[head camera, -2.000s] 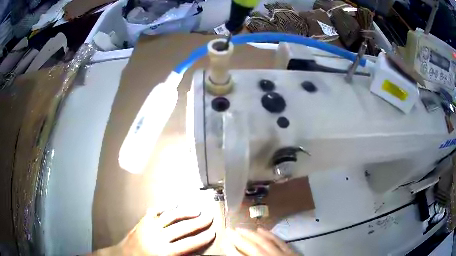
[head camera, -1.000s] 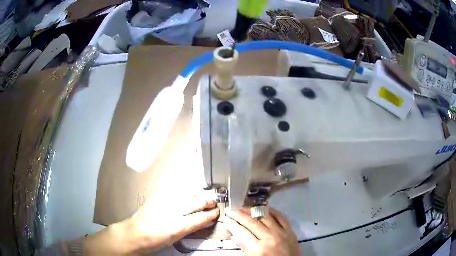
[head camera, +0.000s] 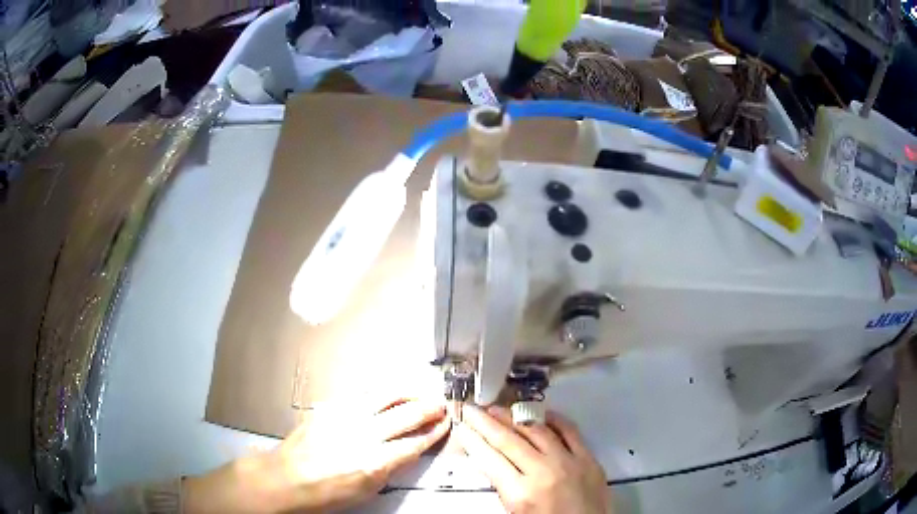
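A large brown garment panel (head camera: 263, 321) lies on the white table, left of and behind the machine head. Its front part is washed out by the lamp light. My left hand (head camera: 352, 452) lies flat with fingertips at the left of the presser foot (head camera: 460, 381). My right hand (head camera: 538, 460) lies just right of it, under the small knurled knob (head camera: 528, 413). The fingertips of both hands nearly meet in front of the foot. Cloth under the fingers is too bright to make out.
The off-white sewing machine head (head camera: 654, 261) fills the centre and right. The lit lamp (head camera: 347, 246) hangs at its left on a blue neck. A plastic-edged stack of brown panels (head camera: 90, 291) lies at left. A neon yellow-green tool (head camera: 548, 30) hangs above. Tied brown bundles (head camera: 603, 75) lie behind.
The brown panel's front edge has moved away from me, and the brown piece right of the foot no longer shows there. Both hands have moved up to the foot. The view has shifted slightly.
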